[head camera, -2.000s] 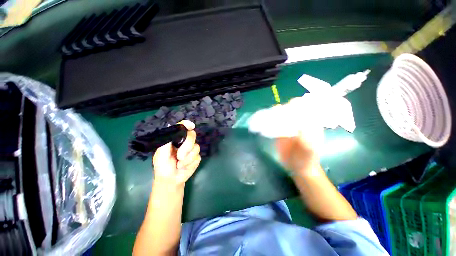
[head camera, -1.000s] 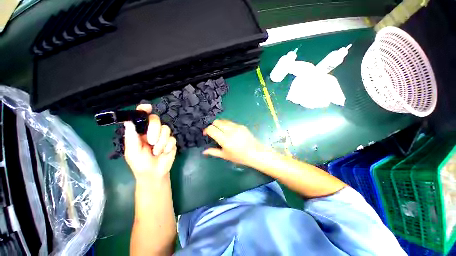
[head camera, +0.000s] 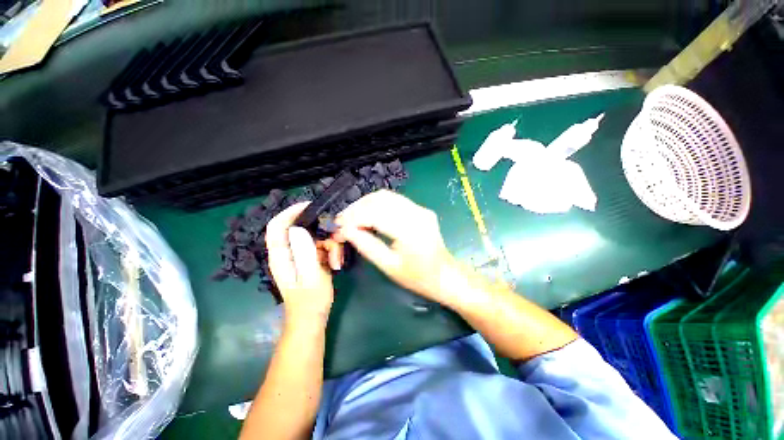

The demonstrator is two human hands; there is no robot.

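My left hand (head camera: 299, 262) is closed around a black plastic housing (head camera: 329, 199), which points up and right over the heap. My right hand (head camera: 398, 238) meets it from the right, thumb and fingertips pinching a small dark rubber pad (head camera: 327, 224) against the housing. The heap of black rubber pads (head camera: 249, 230) lies under and around the hands. Two white squeeze bottles, one at the left (head camera: 494, 146) and one at the right (head camera: 578, 136), lie by a crumpled white cloth (head camera: 548, 182) right of the yellow tape line.
Stacked black trays (head camera: 344, 90) stand beyond the heap, the top one holding slanted finished parts (head camera: 176, 73). A carton in a clear liner bag (head camera: 142, 314) is at left. A pale pink basket (head camera: 688, 159) is at right, above blue (head camera: 615, 331) and green crates (head camera: 718, 365).
The right hand released a white bottle beside the cloth, reached to the heap, and now meets the left hand at the housing. The left hand turned the housing from level to slanting up and right.
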